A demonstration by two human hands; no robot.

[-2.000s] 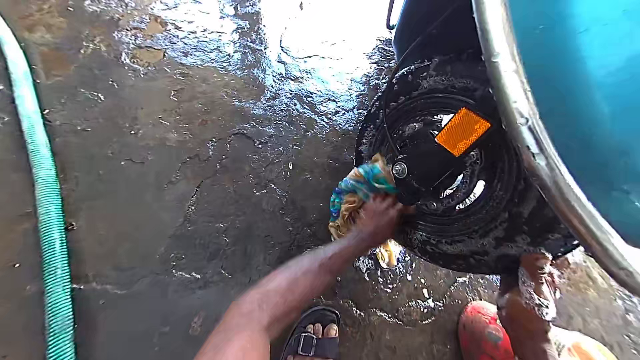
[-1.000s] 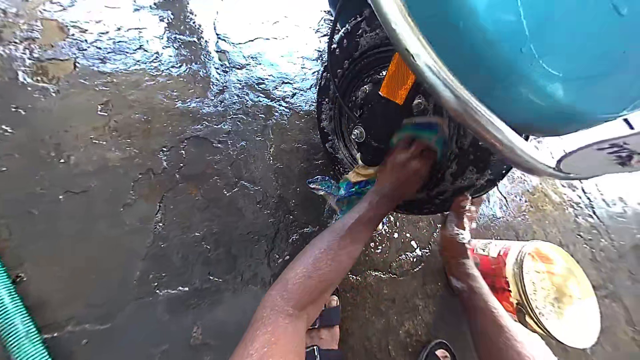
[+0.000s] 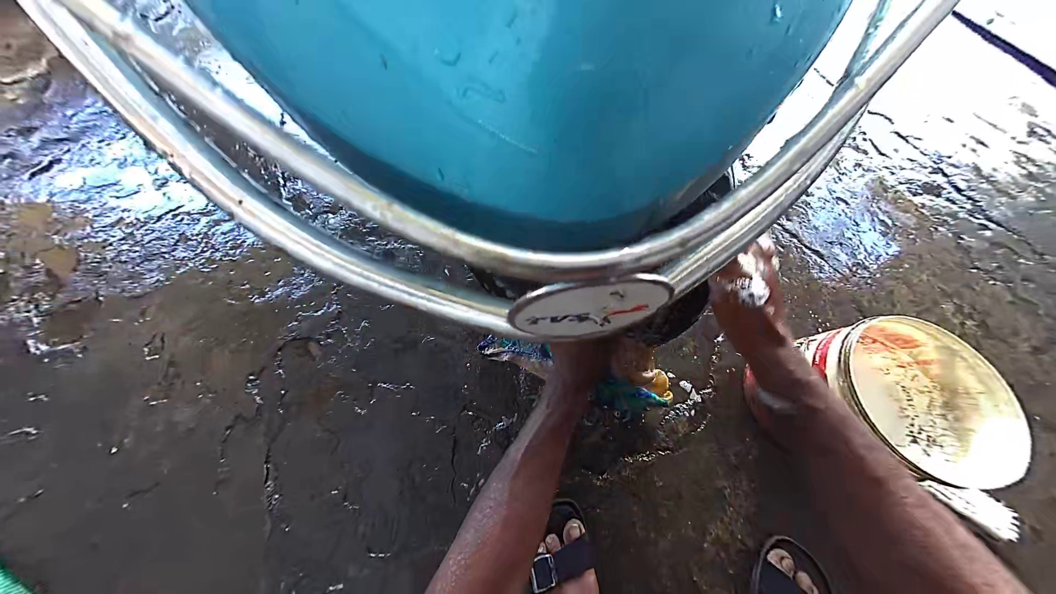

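A turquoise vehicle body panel (image 3: pixel 528 115) fills the top, with chrome bumper bars (image 3: pixel 355 194) curving round it and an oval badge (image 3: pixel 591 307) on them. Beneath, the black tyre (image 3: pixel 689 318) shows only in part. My left hand (image 3: pixel 582 359) is below the badge, at a wet blue, green and yellow cloth (image 3: pixel 627 396) bunched about it; its fingers are partly hidden. My right hand (image 3: pixel 751 276), covered in suds, is at the right side of the tyre, and how its fingers are set is unclear. The hub and orange reflector are hidden.
A bucket (image 3: pixel 940 400) with a pale round top stands right of my right forearm, a white-bristled brush (image 3: pixel 973 507) beside it. My sandalled feet (image 3: pixel 569 553) are on wet, cracked ground (image 3: pixel 330 462). A green hose (image 3: pixel 10 582) edges in at bottom left.
My left hand was on the wheel hub with a cloth one second ago; now it is low by the tyre. The view has moved over the turquoise panel, hiding most of the wheel.
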